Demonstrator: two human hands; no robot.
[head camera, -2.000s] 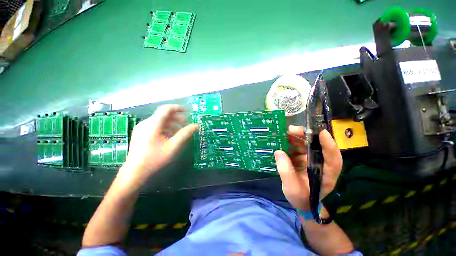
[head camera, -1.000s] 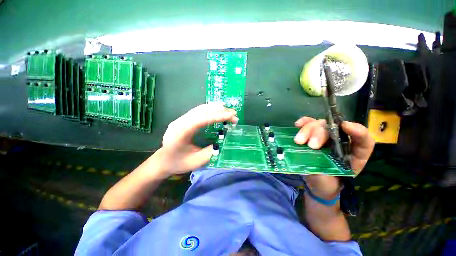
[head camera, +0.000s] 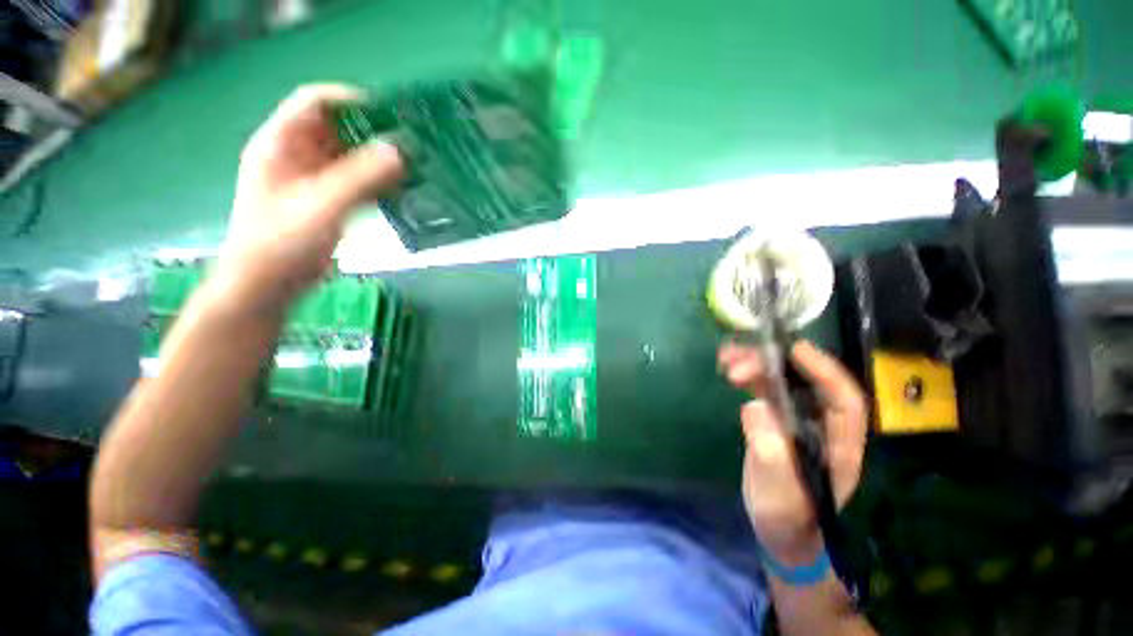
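My left hand holds a green PCB panel by its left edge, raised over the brighter green strip at the back; both are blurred. My right hand is closed around dark tweezers, whose tips point into the round cream parts tub with silvery contents. Whether the tips grip a part cannot be told. A narrow light green PCB strip lies flat on the dark bench between my hands.
Stacked PCB panels stand at the left, partly behind my left forearm. The yellow sponge tray and black iron stand are right of the tub. A bulky black box is far right. Another green panel lies at the top right.
The panel has left my right hand; my left hand has carried it up and away to the back left. My right hand has moved the tweezers' tips over the tub.
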